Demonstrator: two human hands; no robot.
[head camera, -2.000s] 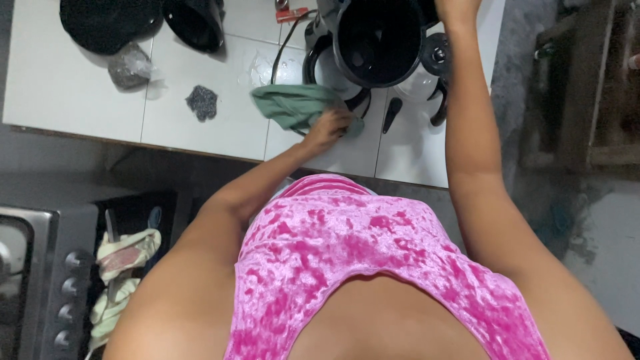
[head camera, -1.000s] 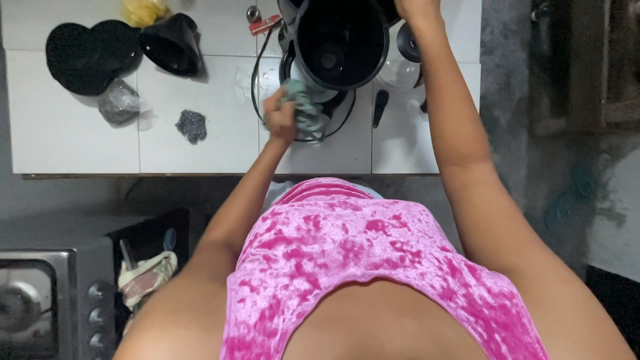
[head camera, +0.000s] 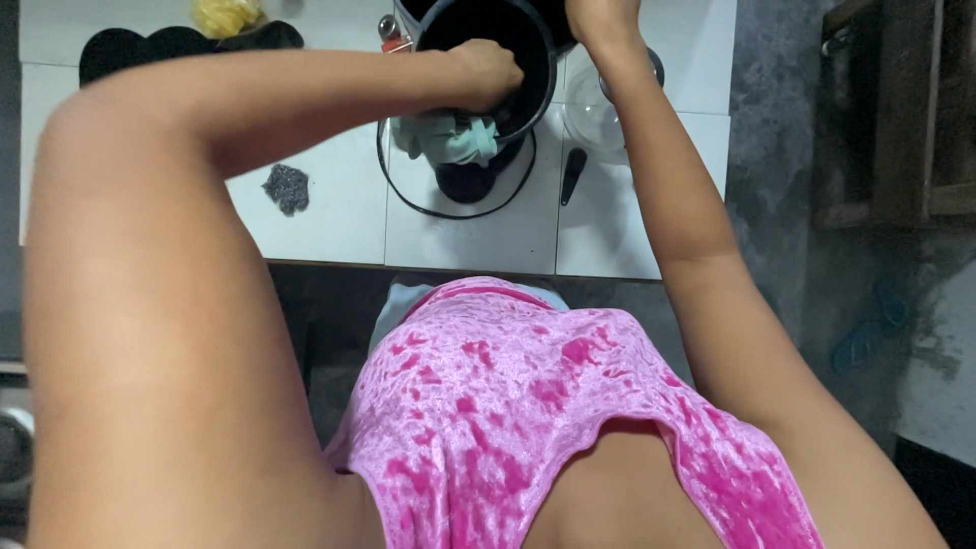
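Note:
My left hand (head camera: 488, 74) reaches over the open mouth of a black round container (head camera: 543, 84), with its fingers curled and partly hidden. A green cloth (head camera: 450, 139) hangs below that hand at the container's near rim; whether my fingers hold it I cannot tell. My right hand (head camera: 605, 19) is at the top edge, beside the container's dark upper part, with its fingertips out of sight. A black cord (head camera: 457, 217) loops around a dark base (head camera: 467, 183) under the container.
A clear lid or bowl (head camera: 591, 114) and a black tapered tool (head camera: 573, 177) lie to the right. A grey scouring pad (head camera: 287, 189), a yellow plastic bag (head camera: 225, 17) and a black scalloped object (head camera: 145, 49) are to the left on the white tiled counter (head camera: 328, 229).
My left hand has moved from the counter beside the base up to the container's mouth, its elbow now raised out to the left. The green cloth has moved up to the rim.

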